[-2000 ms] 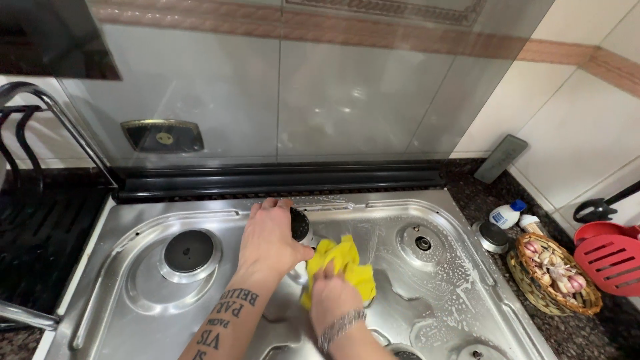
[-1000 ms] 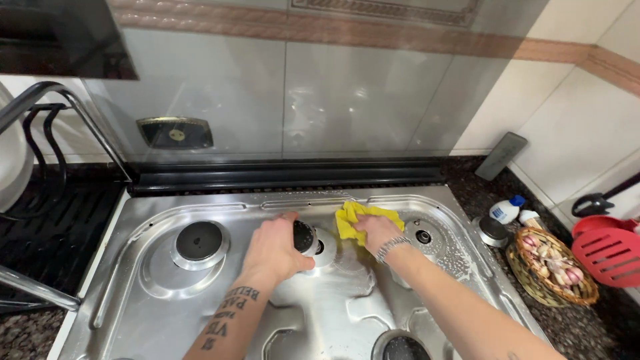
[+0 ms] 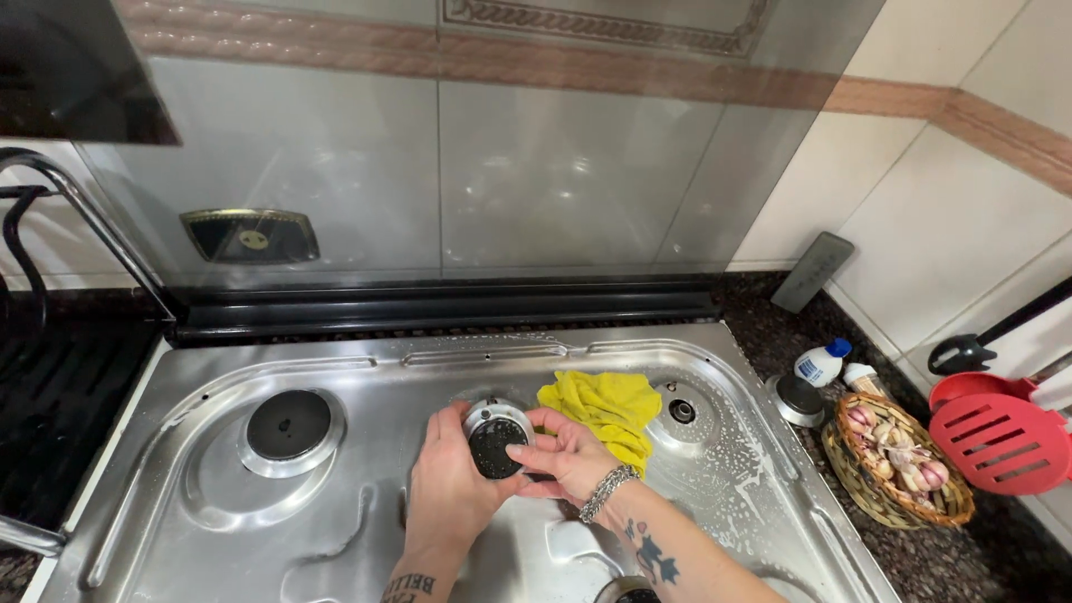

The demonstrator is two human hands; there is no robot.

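Observation:
Both hands hold a gas burner with a wet black cap (image 3: pixel 497 448) and a silvery base, above the middle of the stainless steel stovetop (image 3: pixel 385 536). My left hand (image 3: pixel 459 477) grips its left side. My right hand (image 3: pixel 565 456), with a chain bracelet at the wrist, has its fingers on the right side and thumb on the cap. A crumpled yellow cloth (image 3: pixel 605 409) lies on the stovetop just beyond my right hand. To its right is an uncapped burner seat (image 3: pixel 682 410) with water or suds around it. A capped burner (image 3: pixel 290 425) sits at the left.
A raised glass lid (image 3: pixel 561 193) stands behind the stovetop. On the right counter are a removed burner (image 3: pixel 796 400), a white bottle with a blue cap (image 3: pixel 822 363), a wicker basket of garlic (image 3: pixel 879 494) and a red slotted utensil (image 3: pixel 1001 444). A metal rack (image 3: pixel 100 209) stands left.
My right hand has let go of the yellow cloth, which now lies on the stovetop, and has joined my left hand at the burner. The burner's cap now tilts toward me.

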